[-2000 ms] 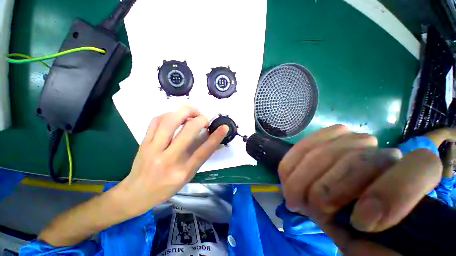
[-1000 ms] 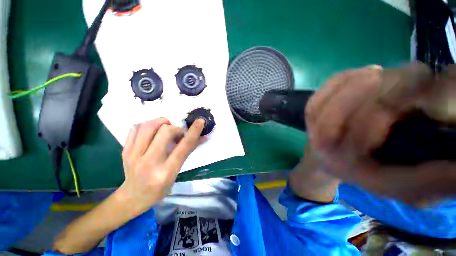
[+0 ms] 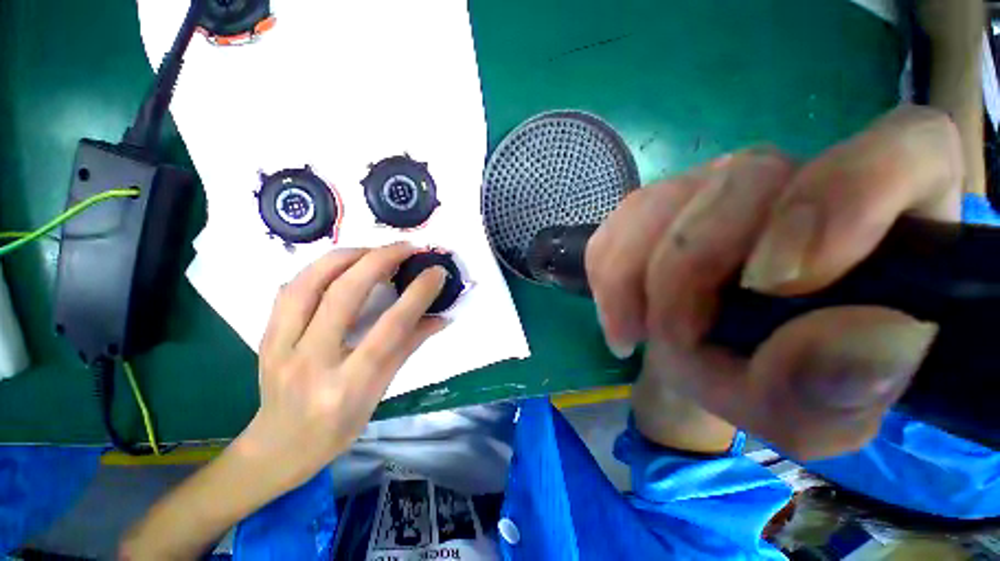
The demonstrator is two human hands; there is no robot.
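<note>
My left hand (image 3: 329, 356) presses a small round black watch case (image 3: 429, 281) on the white paper (image 3: 329, 88), with fingertips on its top and side. My right hand (image 3: 779, 263) is closed around the thick black electric screwdriver (image 3: 565, 258). Its front end is over the lower left part of the round grey screw dish (image 3: 561, 181); the bit tip cannot be made out. Two more watch cases lie on the paper, a left one (image 3: 297, 206) and a right one (image 3: 400, 192), both with ringed centres.
A black power adapter (image 3: 110, 247) with a cable and yellow-green wire (image 3: 66, 219) lies left of the paper on the green bench mat (image 3: 680, 77). A round black part with an orange edge (image 3: 234, 13) is at the top left. Another person's arm (image 3: 952, 77) shows at the top right.
The screwdriver has moved from the held watch case to the screw dish. My left hand stays on the case. The view has shifted, and the orange-edged part has entered at the top.
</note>
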